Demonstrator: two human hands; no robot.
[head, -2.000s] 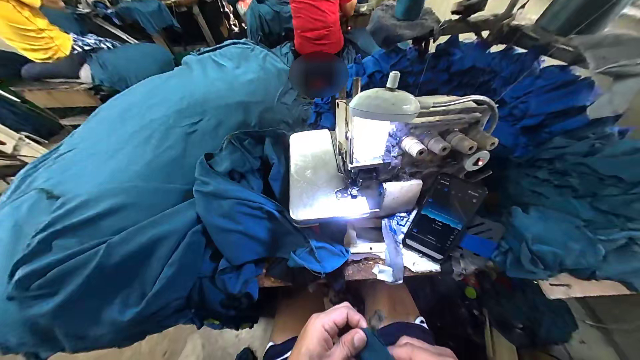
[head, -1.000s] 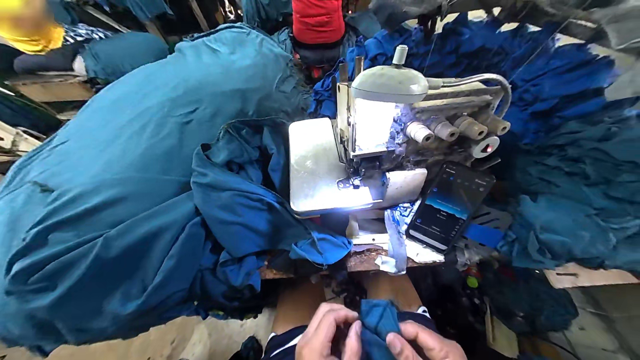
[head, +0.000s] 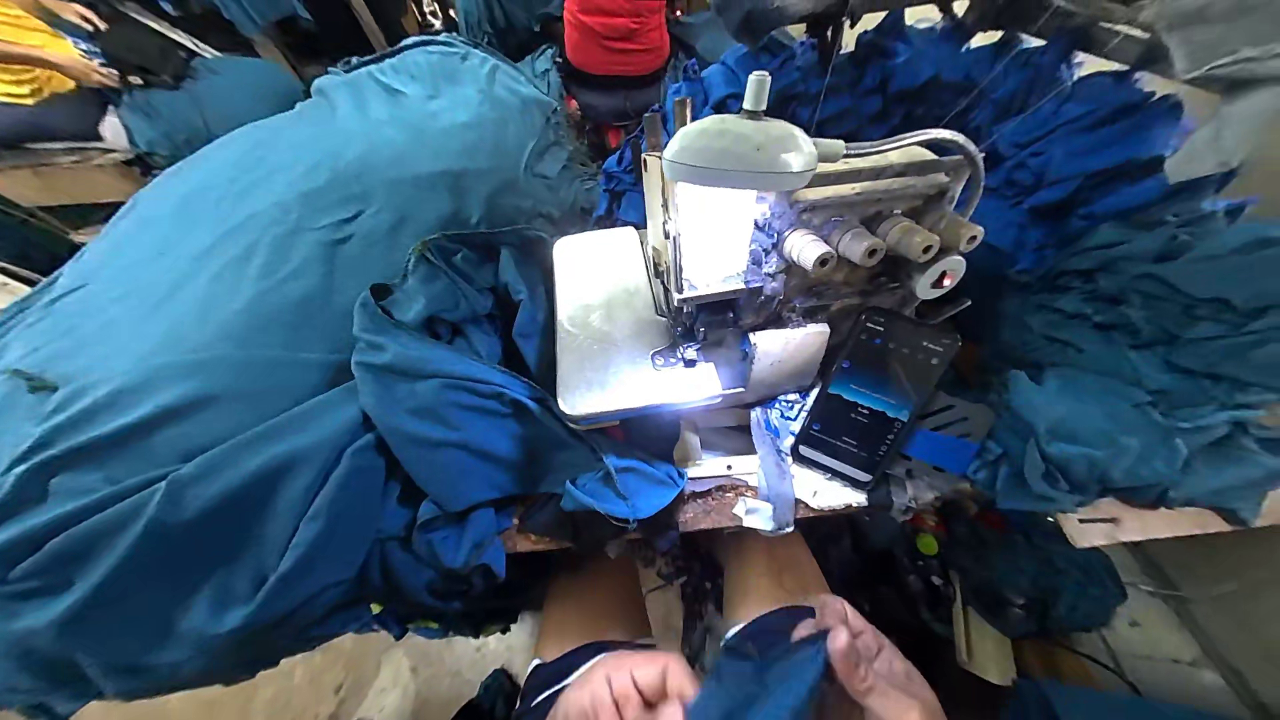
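Observation:
At the bottom of the head view, low over the lap, a piece of blue fabric [head: 765, 668] stretches between both hands. My left hand [head: 625, 687] has its fingers closed on the fabric's left side. My right hand [head: 868, 655] grips the right side, thumb and fingers around its edge. Beyond them stands an overlock sewing machine [head: 640, 320] with its lamp [head: 740, 150] lit over the presser foot. A bunched teal garment piece [head: 450, 370] lies against the left of the machine's plate, its lower end at the table edge.
A large heap of teal fabric [head: 230, 300] fills the left. A smartphone [head: 880, 395] with a lit screen leans right of the machine. Blue fabric [head: 1060, 130] and teal pieces [head: 1150, 370] pile at the right. People in red [head: 616, 38] and yellow [head: 35, 60] sit beyond.
The fabric between my hands has been raised and spread; two seconds ago only a small part showed. My right hand has turned more upright. The machine and the heaps stay put.

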